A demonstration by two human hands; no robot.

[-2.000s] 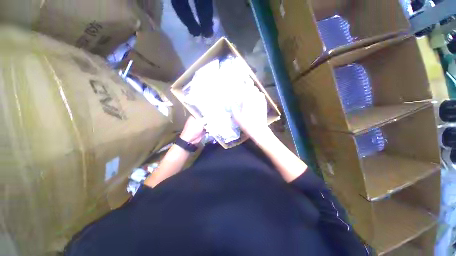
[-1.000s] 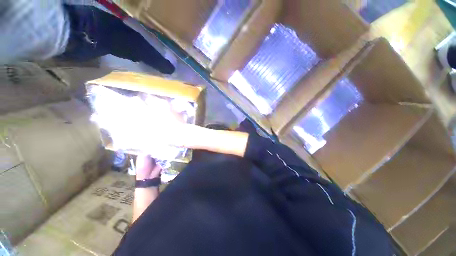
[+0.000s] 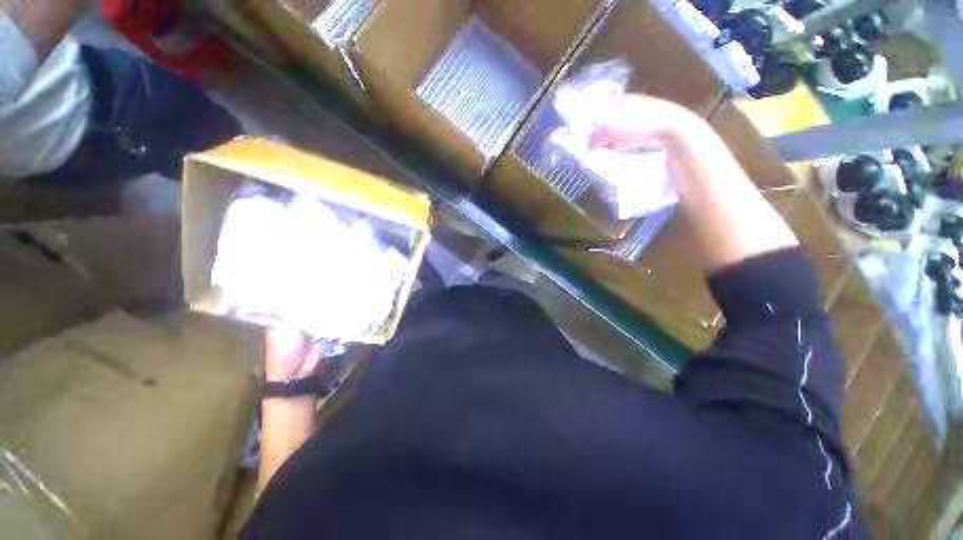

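Observation:
The small open carton [image 3: 306, 174] is tilted in front of me at the left, filled with shiny white bagged parts [image 3: 301, 264] that are overexposed. My left hand [image 3: 290, 353] holds the carton from its lower edge; its fingers are partly hidden beneath it. My right hand [image 3: 634, 124] is over an open packing carton [image 3: 692, 200] in the row and grips clear bagged parts [image 3: 639, 179], with plastic showing on both sides of the fingers. Ribbed clear-wrapped contents [image 3: 480, 90] lie in the neighbouring carton, and more show under my right hand.
A green-edged bench [image 3: 549, 269] runs diagonally between me and the carton row. Large bulk cartons [image 3: 116, 411] stand at the lower left. A person in jeans [image 3: 137, 116] is at the upper left. White and black moulded parts [image 3: 876, 200] stand beyond the row, near a grey rail.
My right hand has moved out of the small carton to the right, over the carton row, with bagged parts in it. My left hand still holds the small carton at the left.

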